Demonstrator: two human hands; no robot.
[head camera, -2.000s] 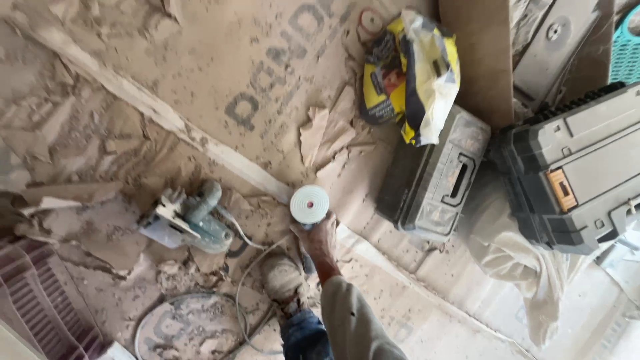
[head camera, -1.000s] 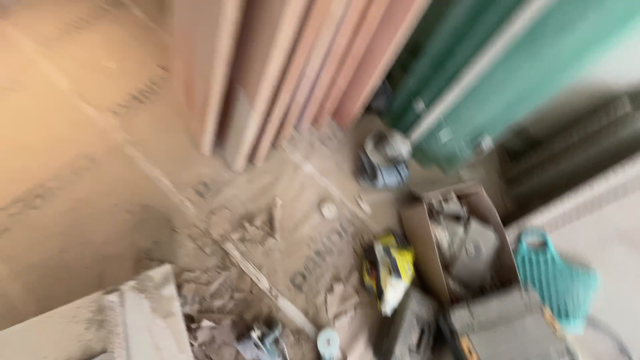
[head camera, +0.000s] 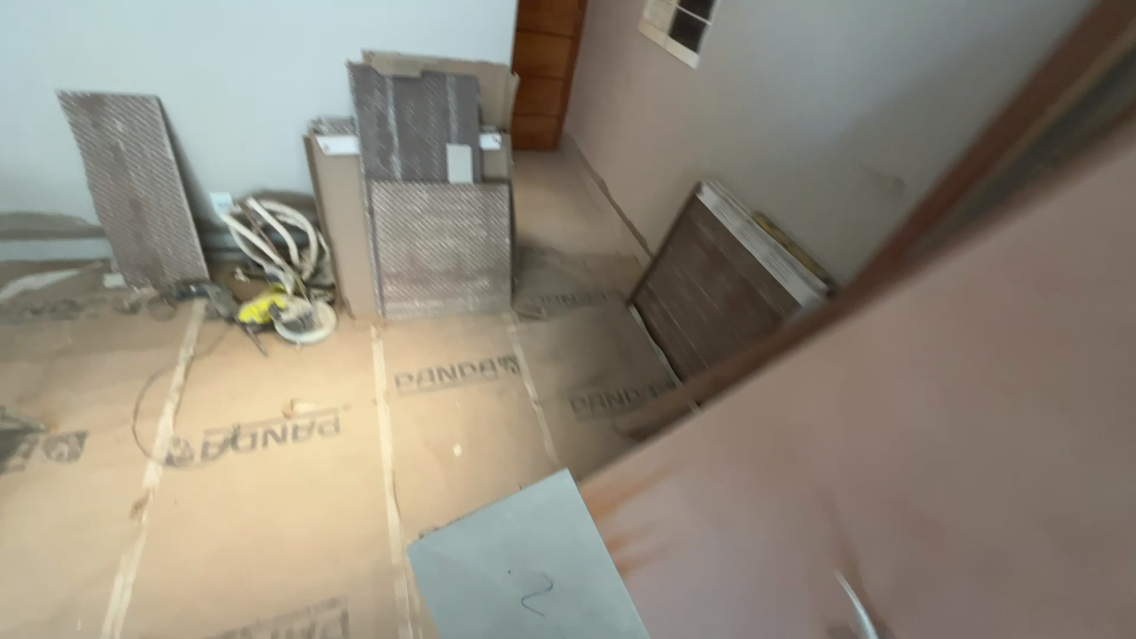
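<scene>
Neither my left hand nor my right hand shows in the head view now. At the bottom middle a pale blue-grey board (head camera: 528, 564) with a pen mark on it juts up over the floor. Beyond it, brown protective floor paper (head camera: 461, 497) is joined by strips of tape (head camera: 383, 426). On the floor by the far wall lies a yellow power tool with a round pale head (head camera: 302, 321), with a coiled pale hose (head camera: 280, 244) behind it.
Ribbed-back tiles or panels (head camera: 442, 248) lean on the far wall, another (head camera: 133, 186) to their left. Dark brown panels (head camera: 714, 284) lean against the right wall. A pinkish wall (head camera: 887, 426) fills the right side. A wooden door (head camera: 546, 71) stands at the back.
The view has swung from the cluttered floor to another part of the room. The hand seen earlier on a round, pale-topped object is out of view.
</scene>
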